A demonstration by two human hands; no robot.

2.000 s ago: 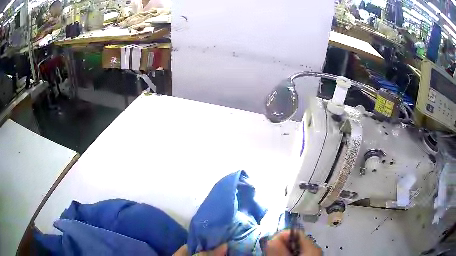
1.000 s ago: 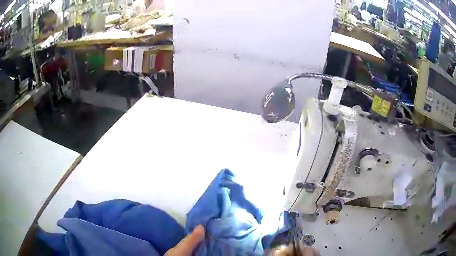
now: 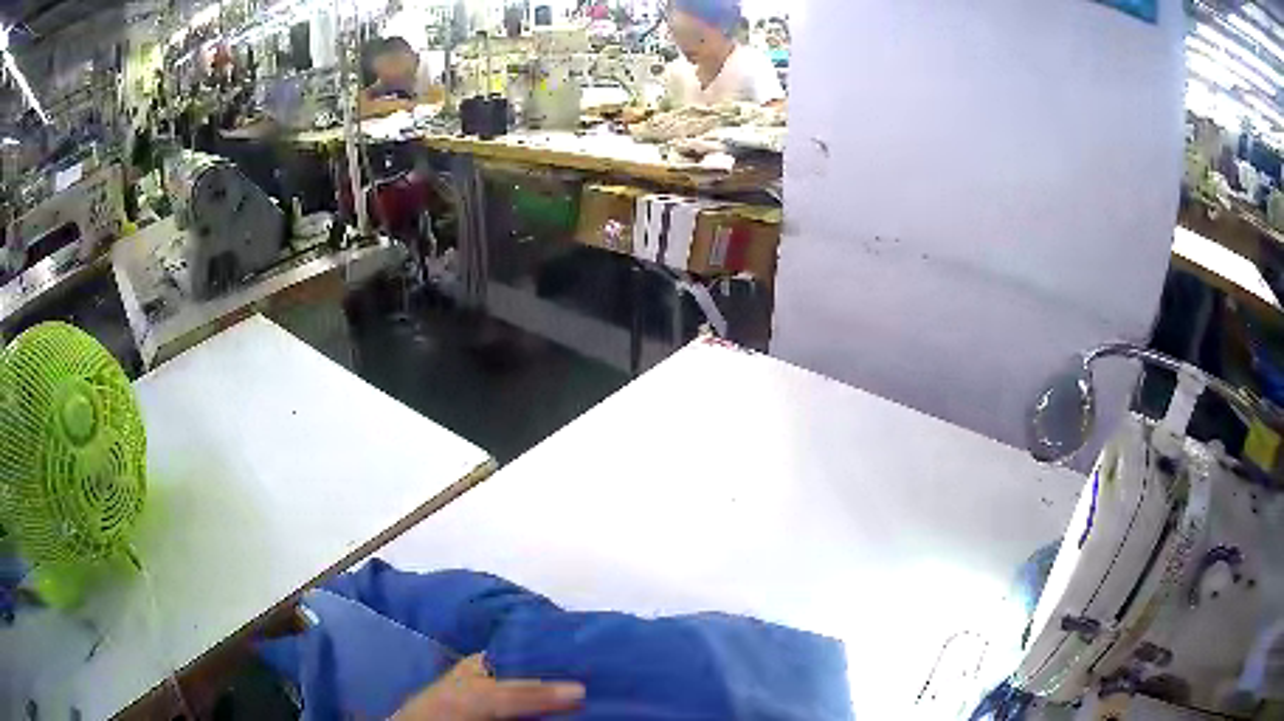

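The blue garment [image 3: 676, 658] lies crumpled along the front edge of the white table, its left part hanging past the table's left edge. My left hand [image 3: 486, 693] is at its lower middle with the fingers on the cloth, partly cut off by the bottom edge. The off-white sewing machine head [image 3: 1105, 563] stands at the right, cut off by the frame. A small blue piece [image 3: 1038, 571] shows at the left side of the head. The needle area is not clearly visible. My right hand is out of the picture.
A white table [image 3: 746, 479] spans the front, with a white upright board [image 3: 972, 197] behind. A lime-green fan [image 3: 73, 444] stands on another white table [image 3: 282, 451] at left, across a gap. The lamp [image 3: 1063, 411] hangs near the head. Two people sit at the back.
The view has turned left, bringing in the fan and people. The garment part near the needle now lies spread to the left, away from the head. My right hand has left the picture.
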